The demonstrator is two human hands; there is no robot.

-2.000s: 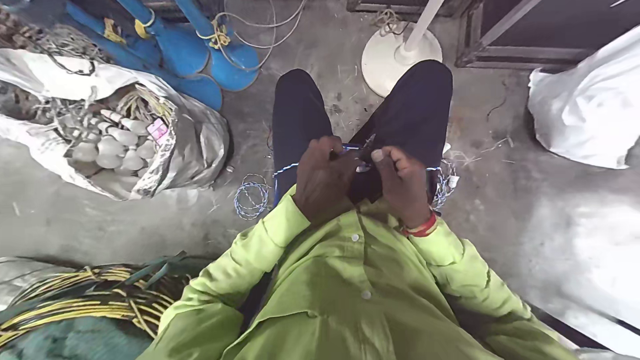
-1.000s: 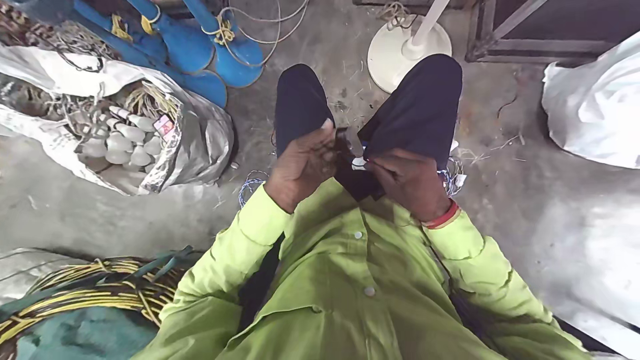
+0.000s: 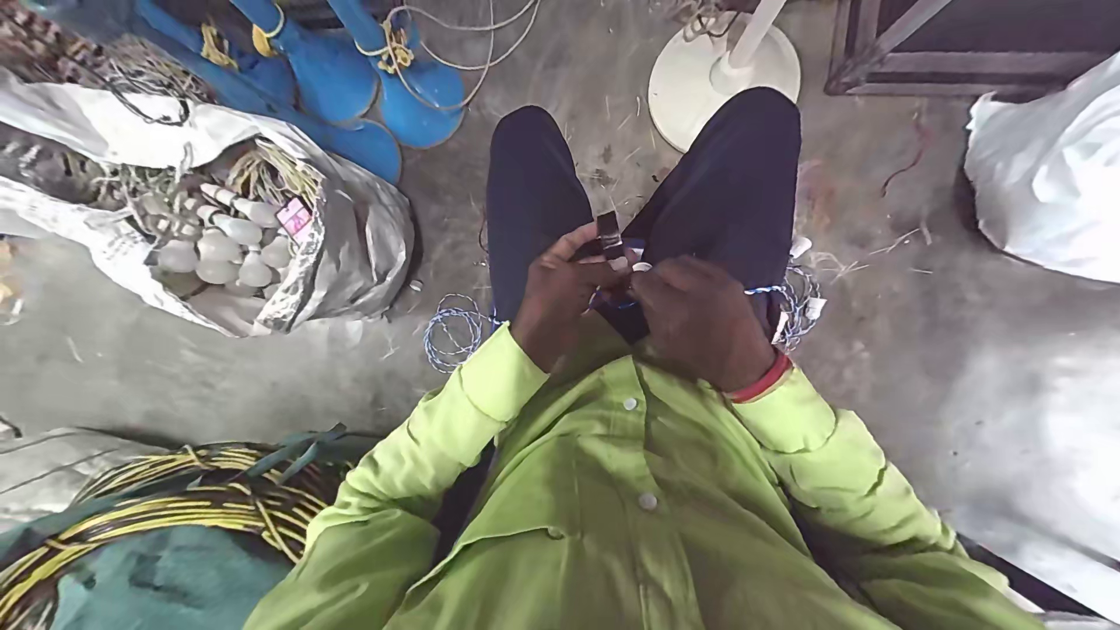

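My left hand (image 3: 569,284) pinches a strip of dark tape (image 3: 610,234) above my lap, its end sticking up past the fingers. Close beside it, my right hand (image 3: 696,311) grips a small white piece (image 3: 641,267) at its fingertips; whether this is a connector or a bulb end, I cannot tell. Blue and white twisted wire shows between the hands and across my thighs, with one coil (image 3: 455,334) by my left leg and another coil (image 3: 798,302) with white tags by my right leg.
A white sack (image 3: 367,236) of bulbs (image 3: 219,247) stands at the left, near blue flared tubes (image 3: 429,101). Coiled yellow and black cable (image 3: 175,516) lies at lower left. Ahead are a round white stand base (image 3: 682,87) and a dark metal frame (image 3: 945,74). Another white sack (image 3: 1050,175) is at right.
Two seconds ago my hands were close together with a dark tool-like thing between them. The dark strip now stands up at my left fingertips, and the white piece shows by my right hand.
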